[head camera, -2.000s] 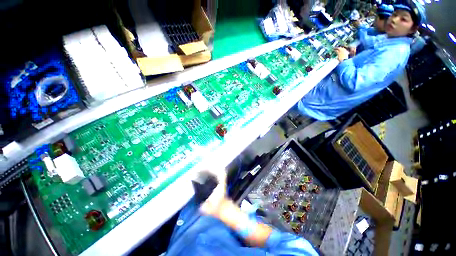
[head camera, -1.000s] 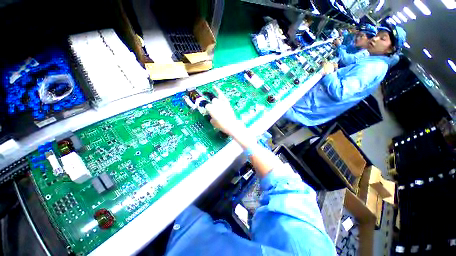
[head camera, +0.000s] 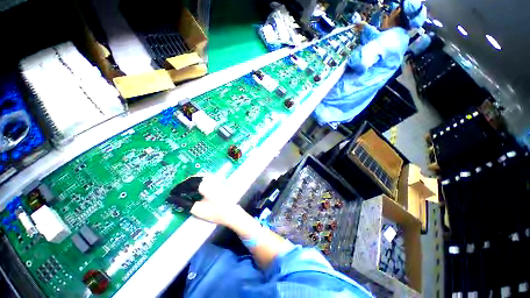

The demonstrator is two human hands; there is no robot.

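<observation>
My right hand (head camera: 212, 202) reaches in from the bottom and is closed on a black handheld object (head camera: 186, 194), which looks like a barcode scanner. It holds the object over the front edge of a green circuit board (head camera: 131, 174); contact with the board cannot be told. A light-blue band is on the wrist. The nearest board part has blue disc parts (head camera: 10, 215), a white block (head camera: 51, 223), a grey block (head camera: 85, 238) and a copper-red coil (head camera: 96, 281). Farther along are another white block (head camera: 204, 121) and coil (head camera: 234, 152). My left hand is not in view.
Behind the line stand a blue-parts tray (head camera: 14, 125), a white tray stack (head camera: 67, 90) and an open cardboard box (head camera: 142, 83). A blue-smocked person (head camera: 372, 70) is at the line's right. Below right are a bin of coils (head camera: 314, 209) and a carton of grey parts (head camera: 414, 250).
My right hand has drawn back from the farther white block toward the line's front edge, with the black object in it. The view has shifted right, and the neighbouring person's head has turned away.
</observation>
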